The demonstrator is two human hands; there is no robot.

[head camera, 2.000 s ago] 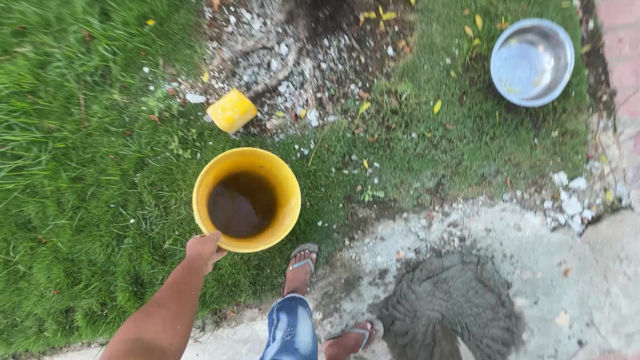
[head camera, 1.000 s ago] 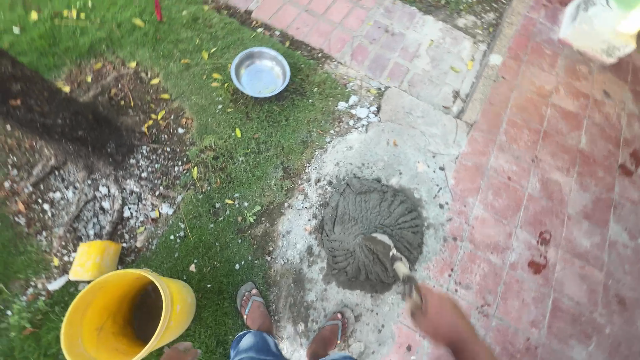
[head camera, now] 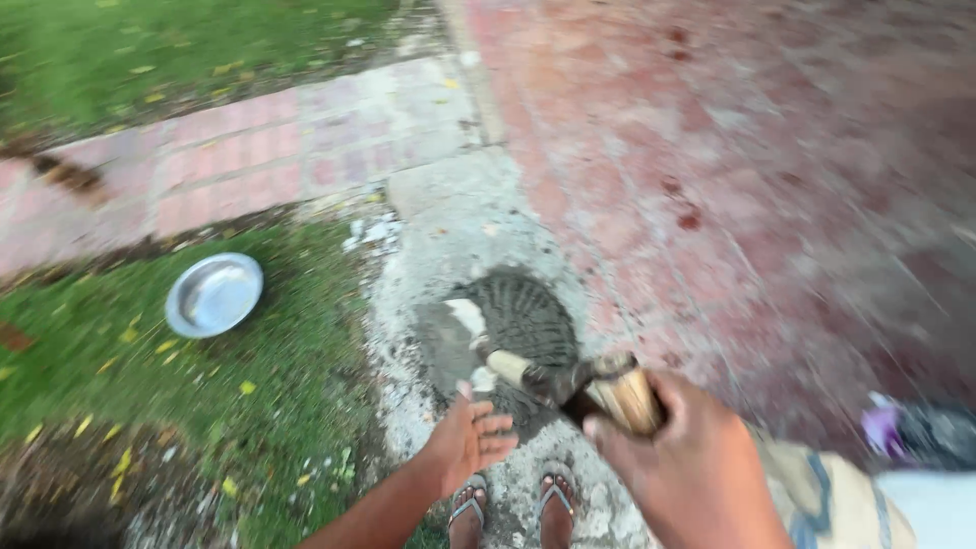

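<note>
My right hand (head camera: 686, 450) grips the wooden handle of a mason's trowel (head camera: 621, 393), whose shaft points left and whose pale blade lies over the wet mortar. A round patch of grey mortar (head camera: 534, 316) with ridges on its surface spreads on the concrete. My left hand (head camera: 476, 438) is near the mortar's lower left edge, its fingers apart and nothing in it. The outline of the blade is blurred.
A metal bowl (head camera: 215, 296) rests on the grass at left. Red paving (head camera: 686, 267) spans the right side, and a brick path (head camera: 229, 164) crosses behind. A woven sack (head camera: 823, 488) lies at lower right. My sandalled feet (head camera: 511, 503) stand below the mortar.
The yellow bucket, held by my left hand two seconds ago, is out of view, and that hand now shows with nothing in it. My right hand still holds the trowel. The view has swung right.
</note>
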